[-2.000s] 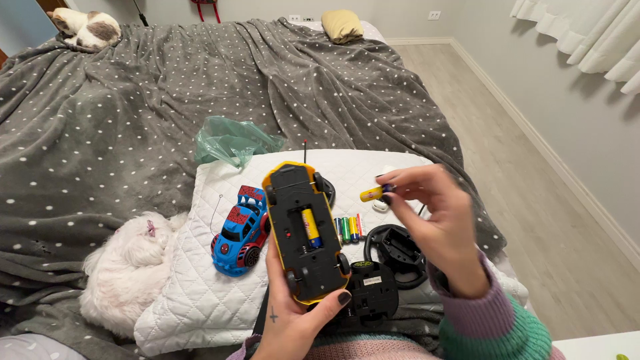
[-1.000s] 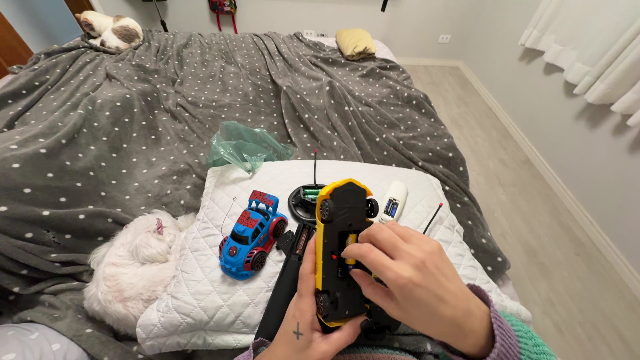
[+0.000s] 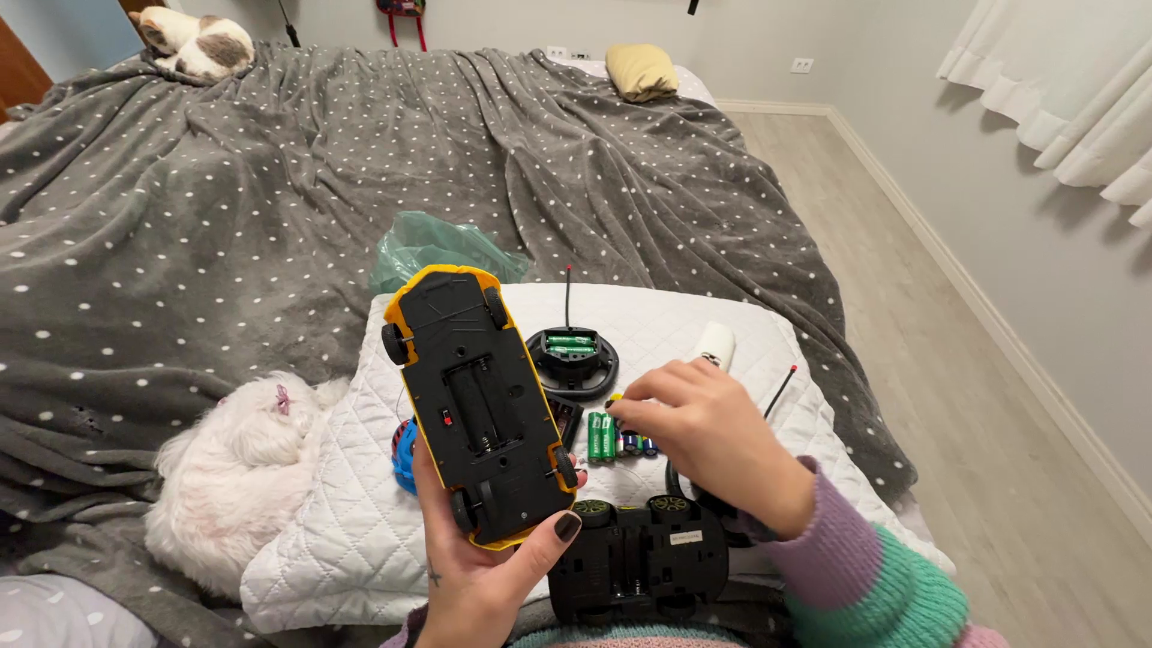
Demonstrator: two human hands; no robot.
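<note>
My left hand (image 3: 490,567) holds a yellow toy car (image 3: 481,405) with its black underside up; its battery compartment shows no batteries inside. My right hand (image 3: 711,432) is over the white quilted pillow, its fingertips at a yellow battery (image 3: 614,400), mostly hidden. Just below them lie green batteries (image 3: 601,436) and several others. Behind is a black steering-wheel remote (image 3: 571,362) with green batteries in its compartment. A second toy car (image 3: 639,558) lies wheels up near my lap. The blue toy car (image 3: 405,455) is mostly hidden behind the yellow one.
A white dog (image 3: 243,486) lies curled left of the white quilted pillow (image 3: 315,558). A green plastic bag (image 3: 441,247) rests behind it on the dotted grey blanket (image 3: 360,171). A white remote (image 3: 715,344) lies beyond my right hand; a cat (image 3: 202,45) lies at the far left.
The yellow car's compartment held a battery two seconds ago and now shows none. My right hand has moved off the car to the batteries at the right.
</note>
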